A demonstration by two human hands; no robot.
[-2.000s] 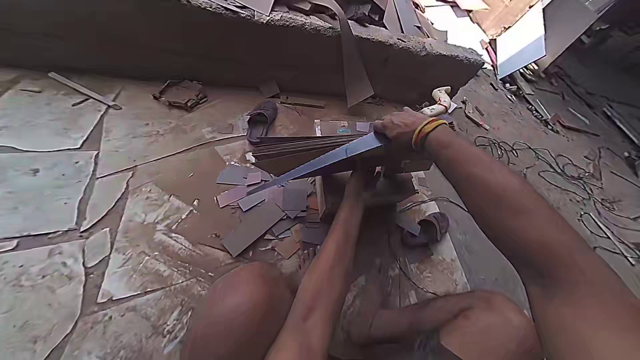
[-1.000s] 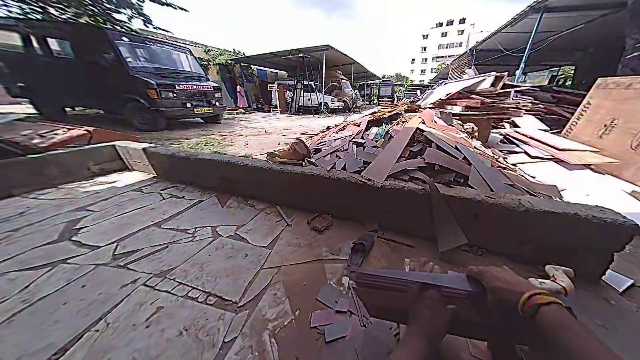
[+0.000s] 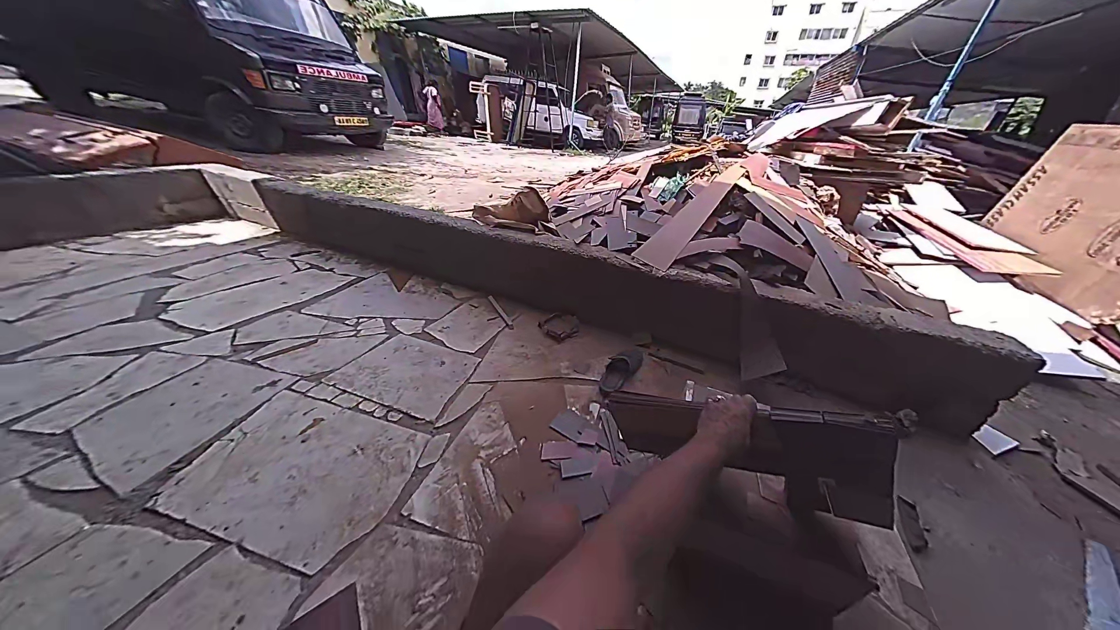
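My left hand (image 3: 726, 424) grips the top edge of a stack of thin dark sheets (image 3: 831, 446), which stands on edge in front of me. The stack runs from near a dark sandal (image 3: 620, 371) on the left towards the broken end of the low wall. My right hand cannot be made out; a small dark shape at the stack's far right end is too unclear to name. Small flat offcuts (image 3: 577, 455) lie on the ground left of the stack. Dark shadow hides much of what is below the sheets.
A low concrete wall (image 3: 490, 254) crosses ahead, with a heap of sheet scraps (image 3: 700, 210) behind it. One long strip (image 3: 759, 341) hangs over the wall. Irregular paving stones (image 3: 280, 472) cover the left. Beyond are a dark ambulance van (image 3: 289, 79), a distant person (image 3: 433, 107) and sheds.
The view has swung up from the ground to the yard. My right hand, on the sheets in both earlier frames, is no longer plainly seen. My left hand is now on the stack's top edge.
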